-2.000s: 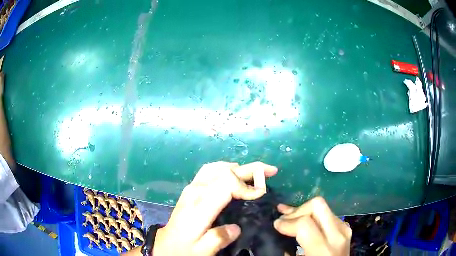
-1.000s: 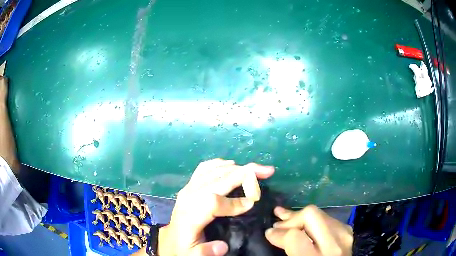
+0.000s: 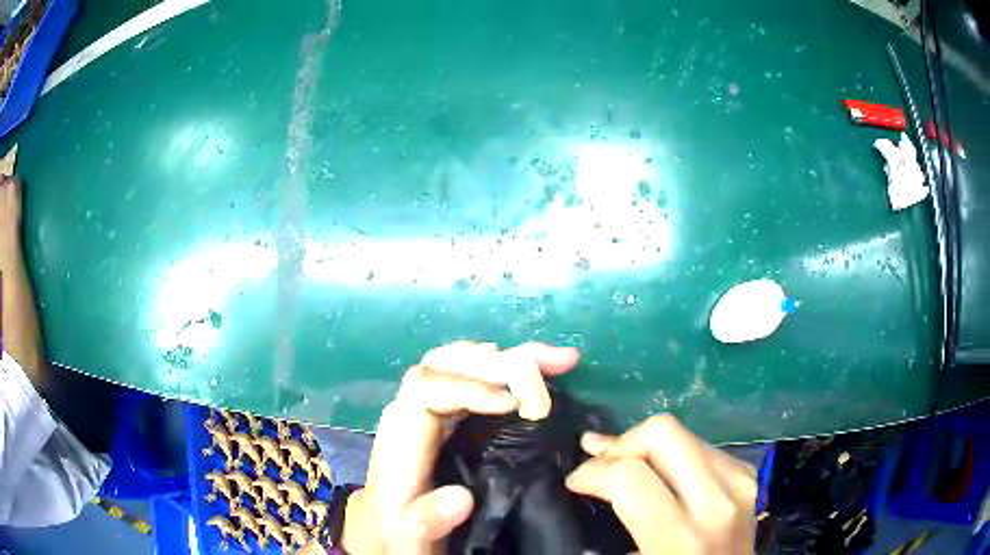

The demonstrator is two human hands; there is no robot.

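A black, glossy, ragged figure assembly (image 3: 516, 477) is held at the near edge of the green bench, low in the middle of the view. My left hand (image 3: 434, 444) grips it from the left, thumb low and fingers curled over its top. My right hand (image 3: 673, 482) is at its right side, thumb and fingertips pinched close against it; whether they hold a small part is hidden. The lower end of the assembly blurs into dark shadow. A white rounded glue bottle (image 3: 747, 311) with a blue tip lies on the bench to the right.
The glossy green bench (image 3: 434, 163) spans the view. A red lighter-like item (image 3: 875, 114), white crumpled tissue (image 3: 901, 173) and dark rod lie at right. Below the edge are a blue crate of tan parts (image 3: 266, 482) and black parts (image 3: 822, 493). Another person's arm (image 3: 22, 293) is at left.
My left fingers have shifted slightly over the assembly, and more of its smooth black lower part shows. My right hand stays at its right side. The view has shifted a little.
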